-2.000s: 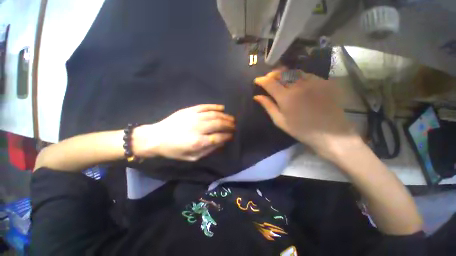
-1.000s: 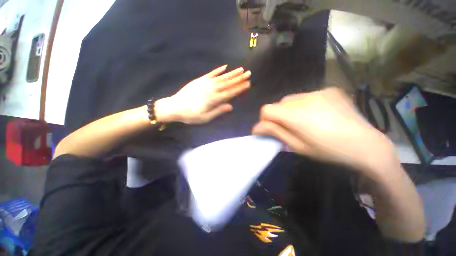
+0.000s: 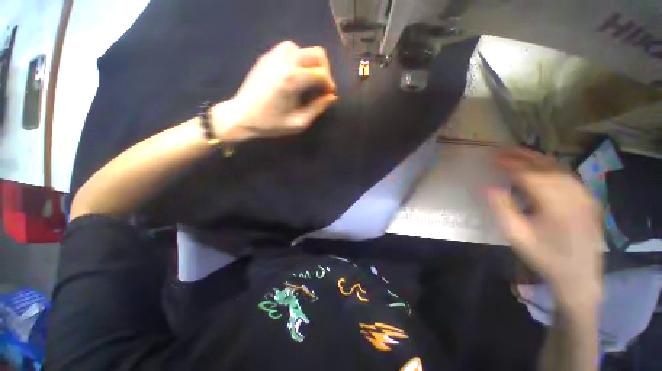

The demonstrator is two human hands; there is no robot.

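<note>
A large dark fabric panel (image 3: 239,174) lies under the needle area and hangs towards my lap. Its pale underside (image 3: 363,217) shows at the near edge. My left hand (image 3: 294,90) is on the panel left of the needle, fingers curled; whether it pinches the cloth cannot be seen. The presser foot area (image 3: 364,69) is lit and the dark cloth lies around it. My right hand (image 3: 541,203) is blurred, off the fabric, over the table's right part near the shears (image 3: 501,87), whose handles are mostly hidden by it.
The machine head (image 3: 581,43) covers the top right. A smartphone (image 3: 599,170) with a dark item on it lies at the right. A red box (image 3: 29,211) and blue plastic (image 3: 25,319) are at the lower left. White cloth (image 3: 628,308) is at the lower right.
My right hand has let go of the fabric's near edge and moved right, towards the shears. The lifted pale flap has dropped back. My left hand has moved up and curled its fingers.
</note>
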